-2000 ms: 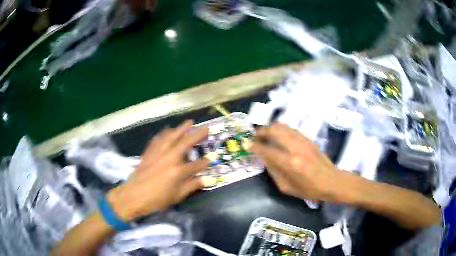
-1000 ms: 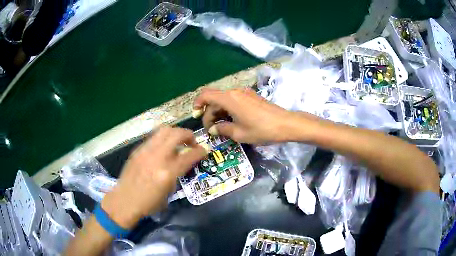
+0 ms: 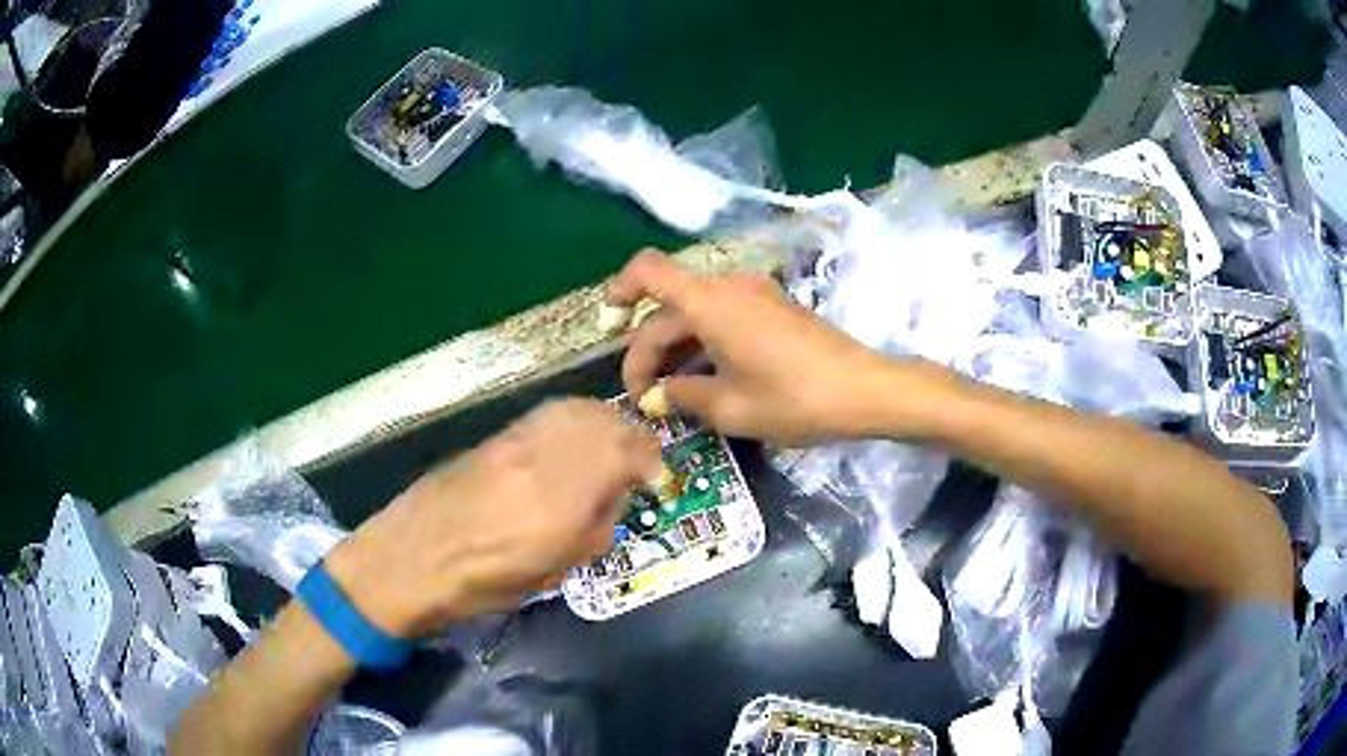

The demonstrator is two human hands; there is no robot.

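Observation:
An open white socket housing (image 3: 672, 569) lies on the black bench in front of me, with a green circuit board (image 3: 694, 490) and brass strips inside. My left hand (image 3: 517, 502), with a blue wrist band, is over the housing's left part, fingertips down on the board area; its fingertips are blurred and partly hidden. My right hand (image 3: 724, 355) is at the housing's far edge, thumb and fingers bent and apart, with pale finger cots. Whether either hand grips a small part or wire cannot be made out.
Another open housing (image 3: 429, 118) with a bagged cord lies on the green belt (image 3: 296, 251). A pale edge rail (image 3: 429, 369) runs behind my hands. Bagged cords (image 3: 946, 296) and open housings (image 3: 1123, 251) lie at right. White covers (image 3: 89, 591) stand at left. Another open housing (image 3: 835, 731) is at the bottom.
My right hand has moved from the housing's right side to its far edge. My left hand has moved inward over the board. The belt housing has come into view and shifted left.

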